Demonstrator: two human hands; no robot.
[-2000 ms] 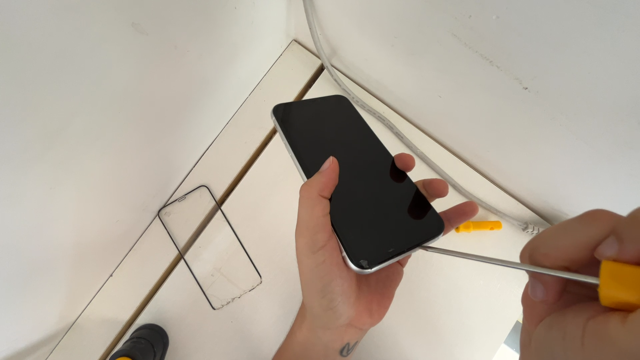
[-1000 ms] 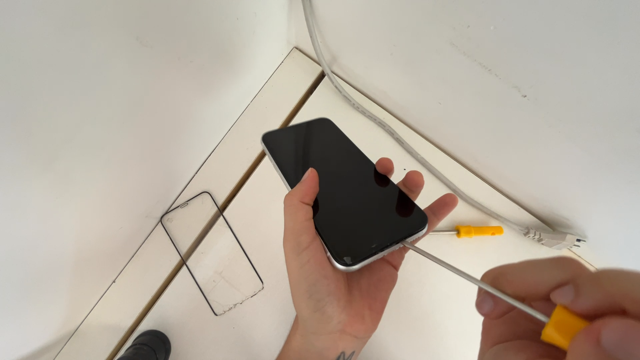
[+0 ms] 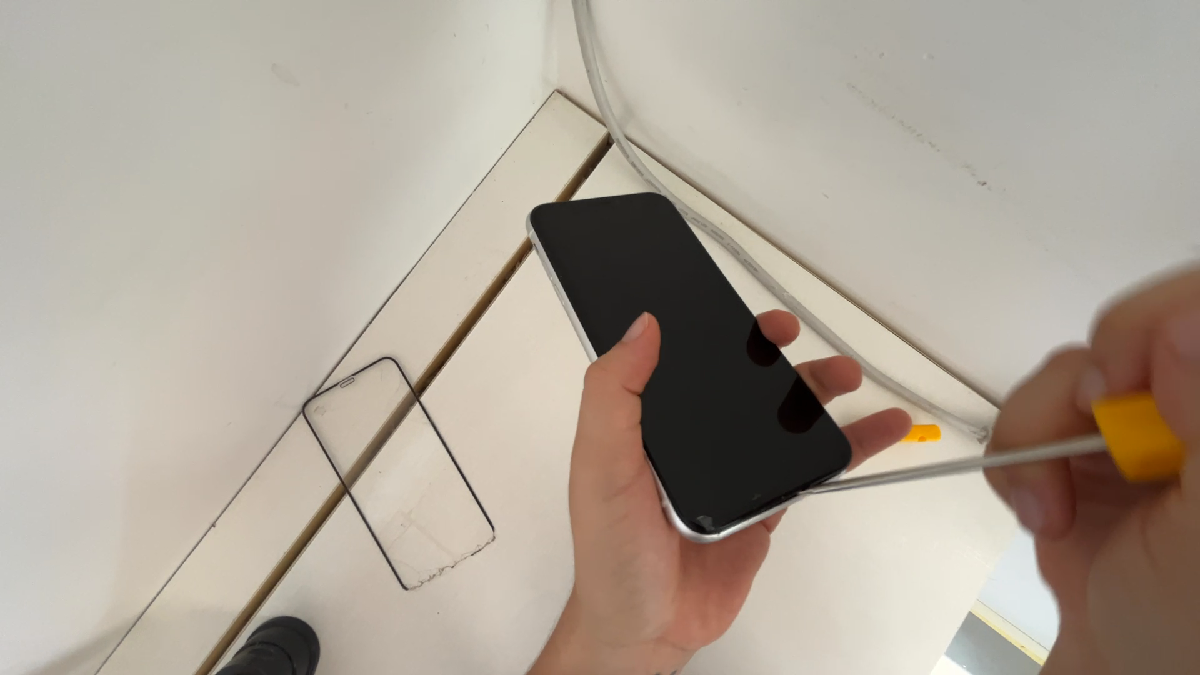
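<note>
A smartphone (image 3: 694,347) with a black screen and silver frame lies tilted in my left hand (image 3: 628,497), thumb over its left edge and fingertips along the right. Its near corner looks chipped. My right hand (image 3: 1097,469), partly blurred and cut off by the frame edge, grips a screwdriver (image 3: 1139,439) with a yellow handle. The thin metal shaft reaches left, and its tip meets the phone's bottom edge. Left of the phone, a clear screen protector (image 3: 403,478) with a black border and a cracked lower end rests on the white surface.
A grey cable (image 3: 731,248) runs down the wall and along the back edge of the white surface (image 3: 844,581). Beyond my left fingertips lies another yellow handle (image 3: 925,433), partly hidden. A black cylindrical object (image 3: 281,647) stands at the lower left. White walls meet behind.
Since one second ago, the screwdriver's handle has risen, so its shaft now lies flatter and slants up to the right. My left hand still holds the phone.
</note>
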